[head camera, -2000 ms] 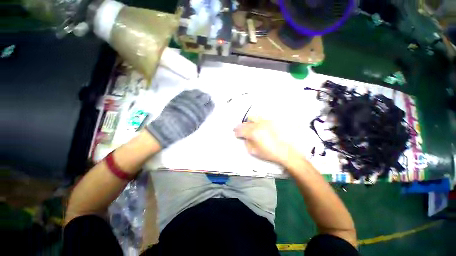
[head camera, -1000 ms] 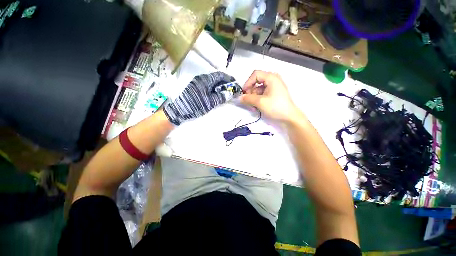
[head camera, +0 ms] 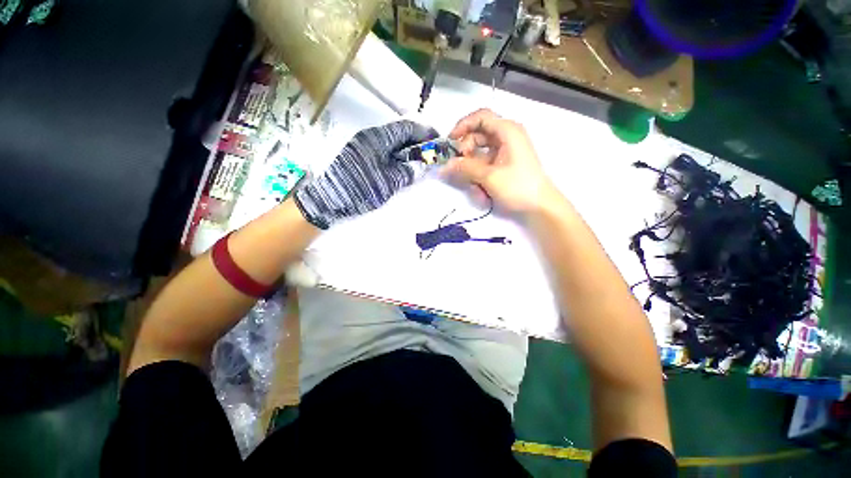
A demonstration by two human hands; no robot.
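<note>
My left hand, in a grey-black striped knitted glove, holds a small circuit board with a blue part on it. My bare right hand is at the board's right edge, its thumb and fingertips pinched on the end of a thin black cable. The cable's tied bundle lies on the white sheet below the hands, and its lead runs up under my right hand. The exact contact of lead and board is too small to tell. The dark soldering iron points down just above my gloved hand, apart from the board.
A black cable pile lies at the right of the white sheet. Waiting boards lie at the left edge. A yellowish cone hangs upper left. A wooden base board, a green round pad and a purple-rimmed fan are upper right.
Two seconds ago my hands were apart; one second ago they had come together at the board, with the cable bundle on the sheet. Since then both hands have shifted only slightly.
</note>
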